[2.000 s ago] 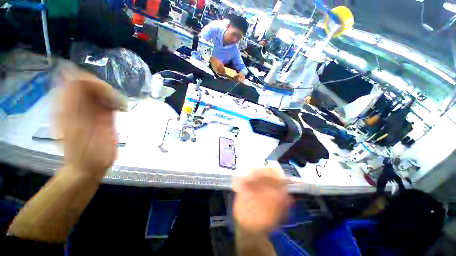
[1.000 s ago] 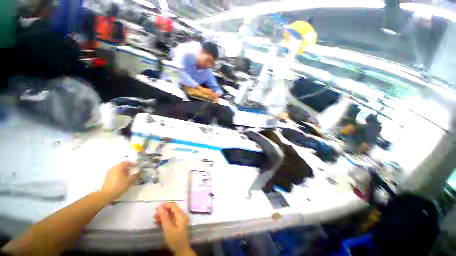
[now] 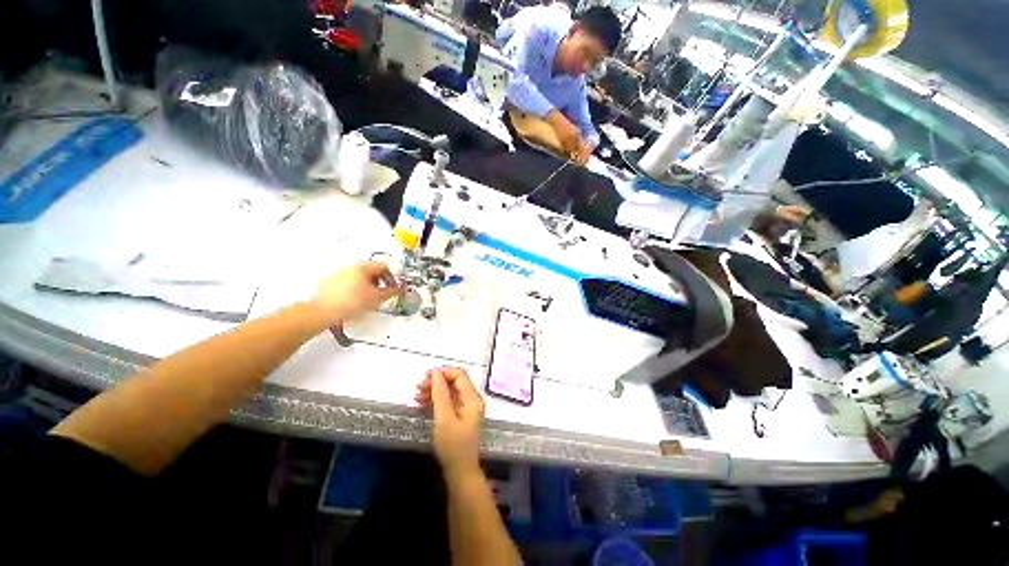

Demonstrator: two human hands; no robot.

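The white JACK sewing machine (image 3: 520, 269) with a blue stripe lies across the white table. My left hand (image 3: 360, 290) is at the needle area (image 3: 412, 290) at the machine's left end, fingertips bent against the small metal parts; whether it pinches anything is too small to tell. My right hand (image 3: 451, 400) is low over the table's front edge, thumb and fingertips close together; anything between them cannot be made out. A phone (image 3: 512, 356) with a pinkish-white screen lies just right of my right hand.
A grey fabric piece (image 3: 149, 284) lies at left. A plastic-wrapped bundle (image 3: 260, 122) and a white thread cone (image 3: 353, 164) stand behind it. Dark fabric (image 3: 744, 332) is right of the machine head. A person (image 3: 553, 77) works opposite. The ruler-marked edge (image 3: 332, 418) runs in front.
My left hand has moved from the raised left side to the needle area. My right hand has come left, to the left side of the phone. The camera view has shifted and sharpened.
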